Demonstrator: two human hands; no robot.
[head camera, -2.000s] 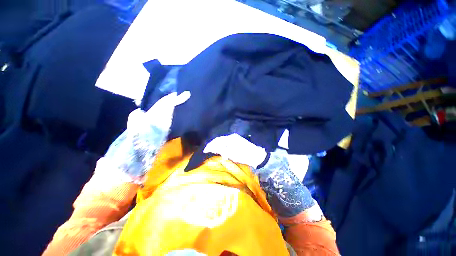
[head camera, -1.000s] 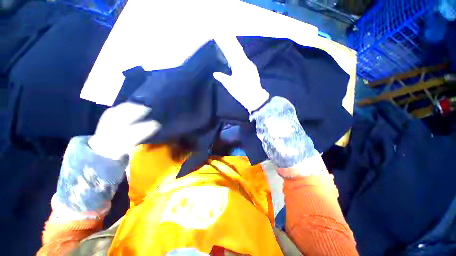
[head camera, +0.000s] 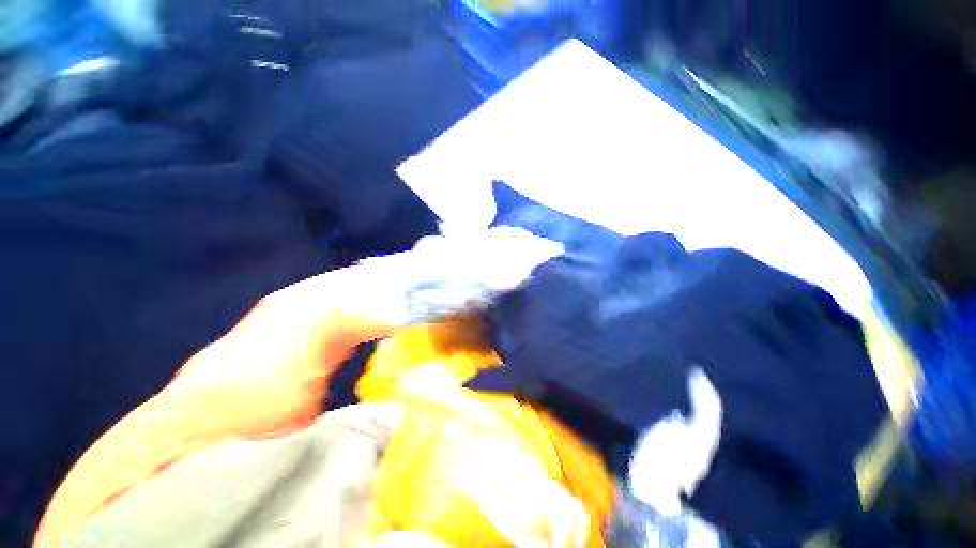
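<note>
A dark navy coat (head camera: 771, 332) lies bunched over the right part of the white work board (head camera: 642, 150) and reaches the lap. My left hand (head camera: 487, 257) is at the coat's left edge, overexposed and blurred; its fingers meet the cloth, but a grip cannot be made out. My right hand (head camera: 674, 444) is on the coat's near side, low in the picture, with one finger or thumb raised. Whether it pinches the cloth cannot be told. No tool can be made out in either hand.
Dark coats (head camera: 161, 246) are heaped on the left. The orange-yellow apron (head camera: 460, 460) covers the lap. The board's tan edge (head camera: 894, 364) shows at the right. Blurred blue items lie beyond the board.
The view has swung left, so the board and coat appear further right. My right hand has come back from the coat's middle to its near side. My left hand is at the coat's left edge.
</note>
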